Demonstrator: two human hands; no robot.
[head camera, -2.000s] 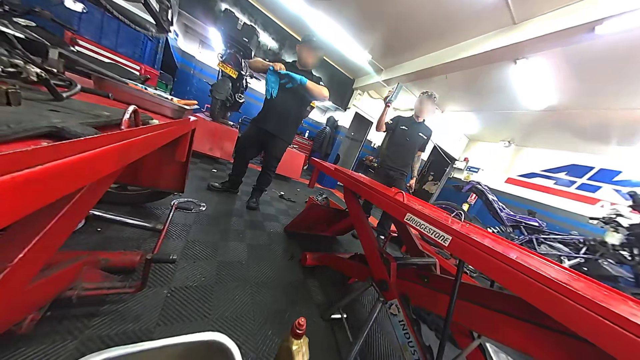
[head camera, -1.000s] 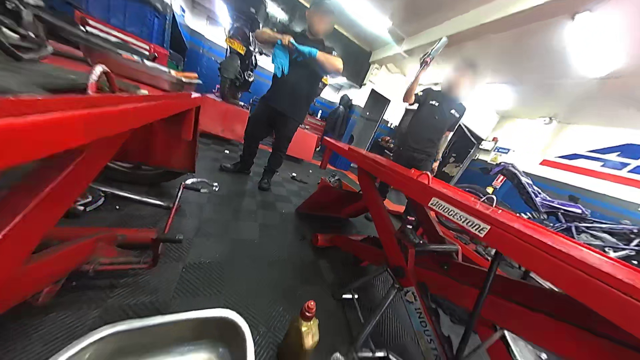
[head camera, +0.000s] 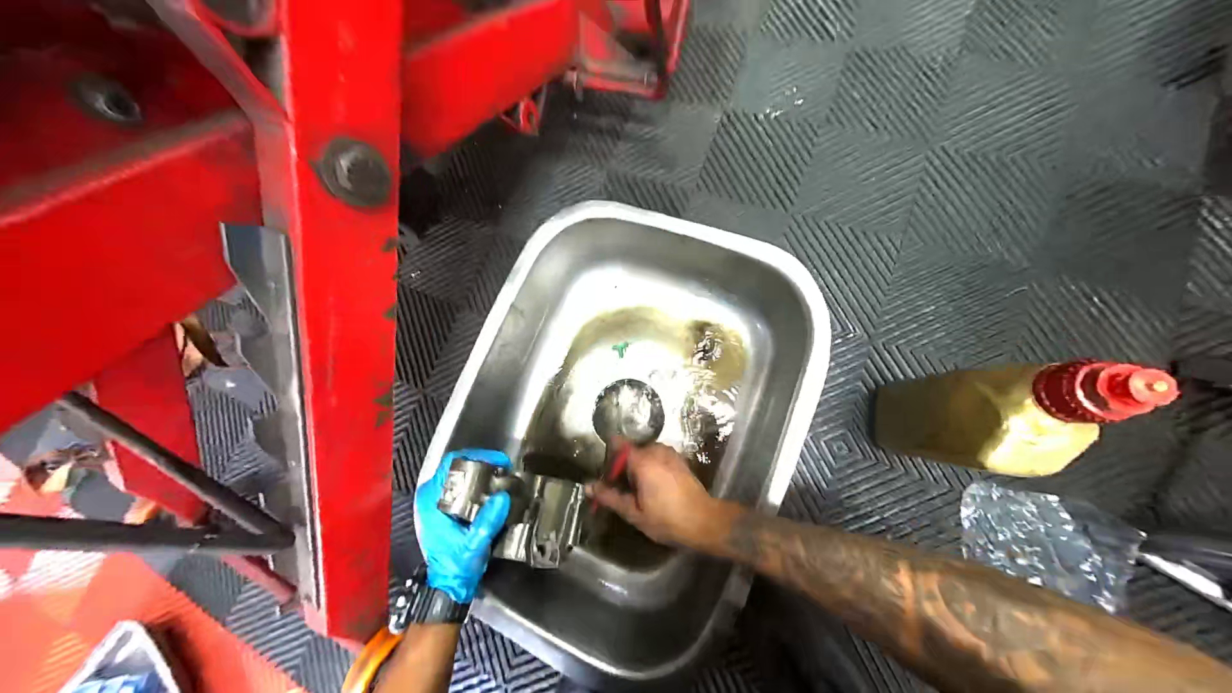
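My left hand (head camera: 457, 527), in a blue glove, holds a metal mechanical part (head camera: 525, 505) with cylindrical sections over the lower left of a steel basin (head camera: 813, 337). My bare right hand (head camera: 664, 496) grips a slim red-handled tool (head camera: 618, 462) against the right side of that part; its tip is too blurred to name. Brownish liquid (head camera: 635, 332) lies in the basin around its round drain recess (head camera: 628, 411), with a small green bit (head camera: 621, 347) above the recess.
A red steel lift frame (head camera: 346, 385) stands close on the left. Right of the basin, a yellowish plastic bottle with a red cap (head camera: 972, 419) lies near a clear crinkled plastic wrapping (head camera: 1039, 539). Dark ribbed tiles (head camera: 962, 192) cover the floor.
The view has swung down from the workshop and two people to the basin. Both my hands, the metal part and the red-handled tool are now in view.
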